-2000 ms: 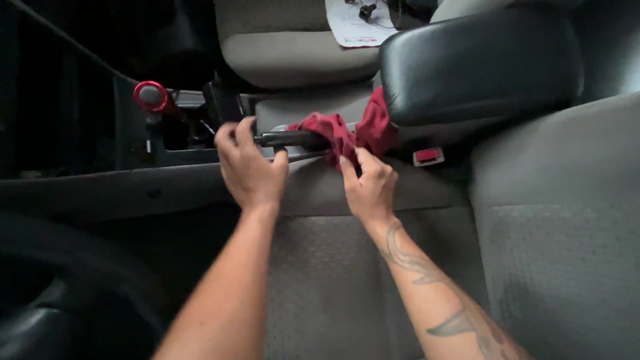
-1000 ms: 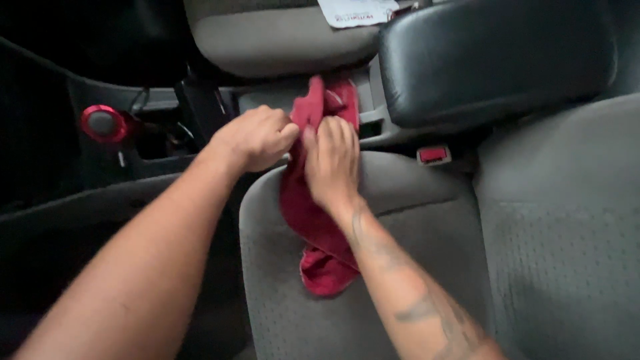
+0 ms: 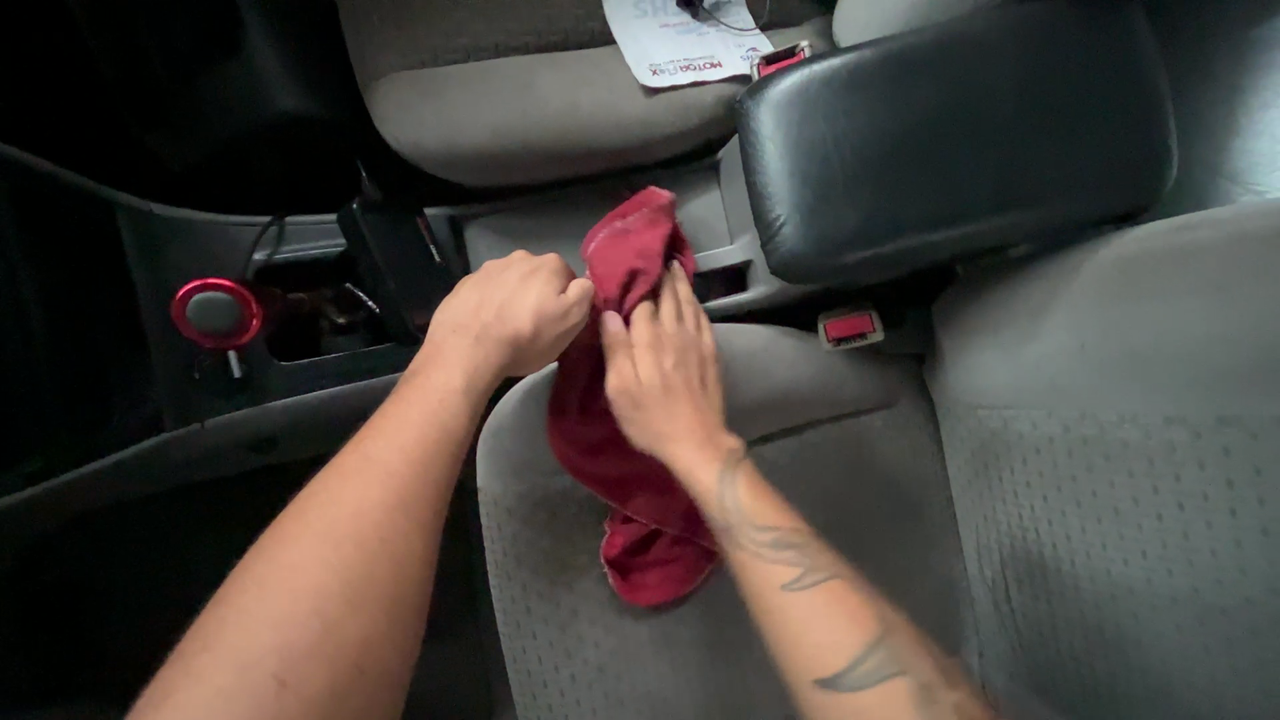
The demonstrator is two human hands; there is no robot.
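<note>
A red cloth (image 3: 625,420) is bunched over the centre console, and its lower part hangs onto the near grey seat. My right hand (image 3: 665,365) presses and grips the cloth around its upper part, fingers pointing up toward the console. Beside it, my left hand (image 3: 515,310) is closed in a fist, its thumb side touching the cloth's left edge. It appears to hold the front end of the handbrake lever, which the fist and cloth hide.
A black padded armrest (image 3: 955,140) lies right of the hands, with a seat belt buckle (image 3: 850,328) below it. To the left are a red-ringed gear knob (image 3: 217,313) and a black box-like object (image 3: 400,265) by the console recess. A printed sheet (image 3: 685,40) lies on the far seat.
The cloth, bunched around the lever two seconds ago, now hangs down onto the near seat. My left hand has gone from spread fingers at the lever to a fist beside the cloth.
</note>
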